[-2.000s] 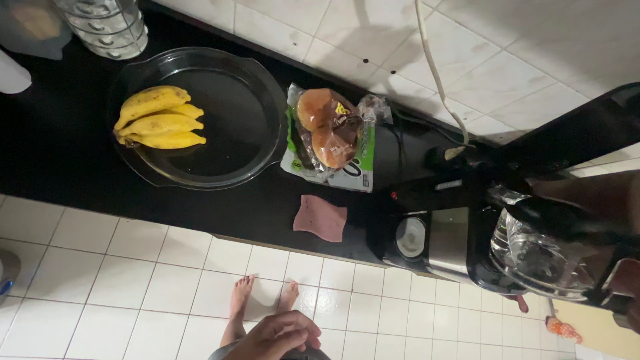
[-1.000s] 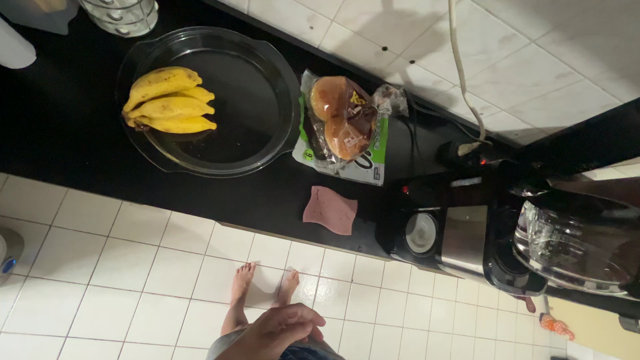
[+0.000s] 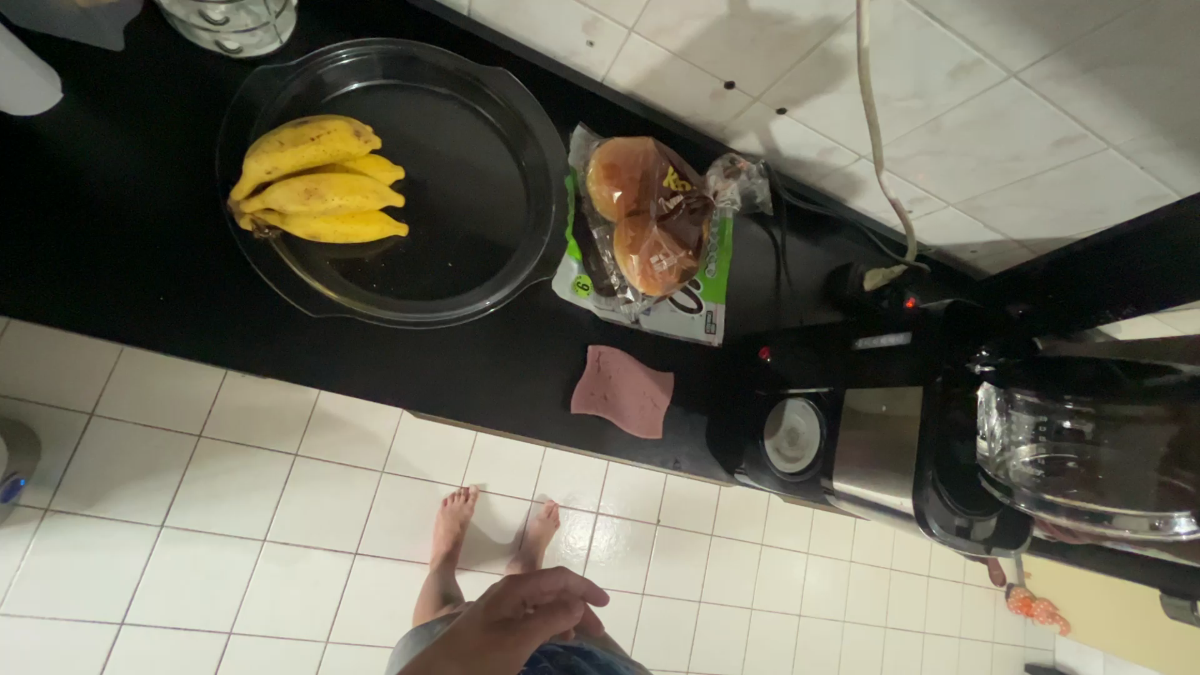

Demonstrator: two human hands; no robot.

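Note:
My left hand (image 3: 539, 609) hangs at the bottom middle, in front of my legs, loosely curled with nothing visible in it. It touches nothing on the black counter. The right hand does not show. Nearest to the hand on the counter lies a wavy-edged pink slice (image 3: 623, 391), close to the front edge. Behind it, two round buns (image 3: 647, 216) in a clear plastic bag rest on a green and white package (image 3: 698, 319). To their left, a bunch of bananas (image 3: 323, 192) lies in the left part of a round glass dish (image 3: 483, 300).
A black coffee maker (image 3: 877, 441) with a steel panel stands right of the slice. A glass carafe (image 3: 1078, 469) shows at far right. A pale cable (image 3: 872, 122) hangs down the tiled wall. A glass and metal container (image 3: 230, 23) stands at the upper left.
The view has shifted a little, so the counter things sit further right and my left hand appears slightly further right. Nothing on the counter has plainly moved.

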